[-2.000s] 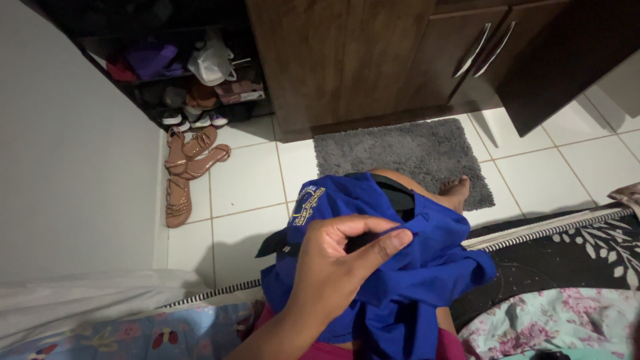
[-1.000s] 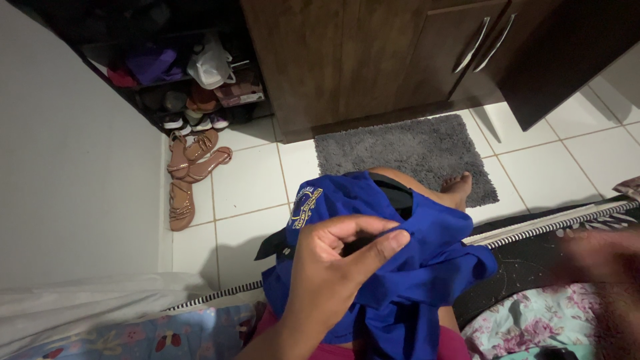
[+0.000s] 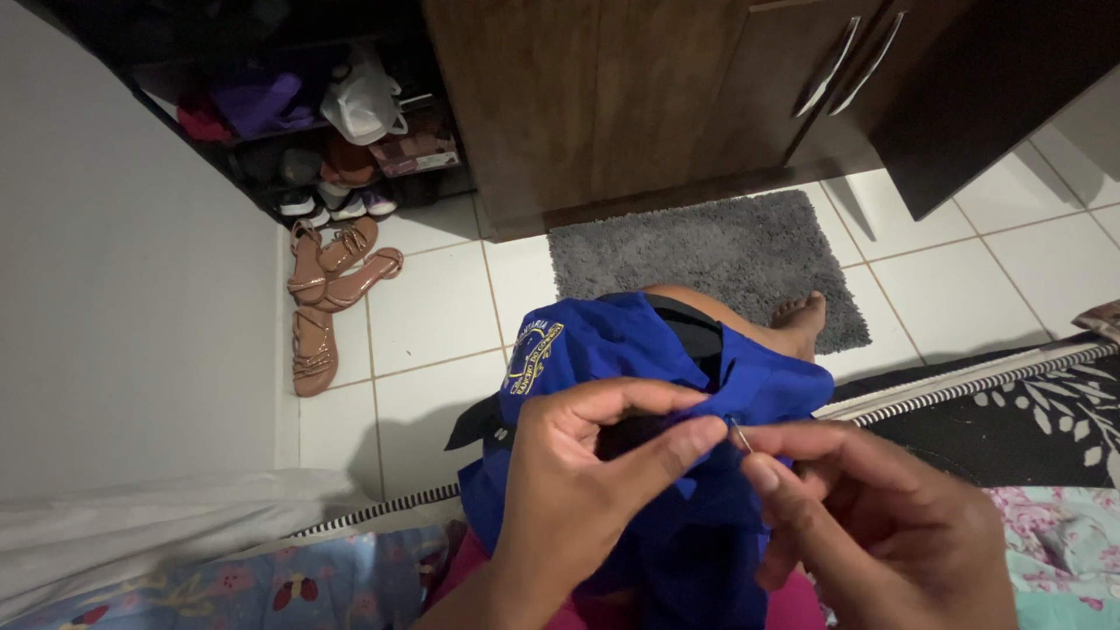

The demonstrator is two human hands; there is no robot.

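A blue fabric garment (image 3: 595, 341) with a yellow printed emblem and black parts lies bunched over my lap. My left hand (image 3: 604, 472) pinches a fold of it between thumb and forefinger. Close to those fingertips, my right hand (image 3: 840, 499) holds a thin metal sewing needle (image 3: 742, 435) between thumb and forefinger, its tip end at the blue cloth. Whether thread runs from the needle I cannot tell.
A bare foot (image 3: 801, 317) rests on a grey shaggy rug (image 3: 700, 245). Brown sandals (image 3: 315, 350) lie beside a shoe rack (image 3: 254, 140). A dark wooden cabinet (image 3: 560, 105) has one door open at right. Patterned bedding (image 3: 1050, 420) lies around me.
My right hand has come in from the right edge, where it was blurred a second ago, to the cloth beside my left fingertips. My left hand keeps its pinch on the garment.
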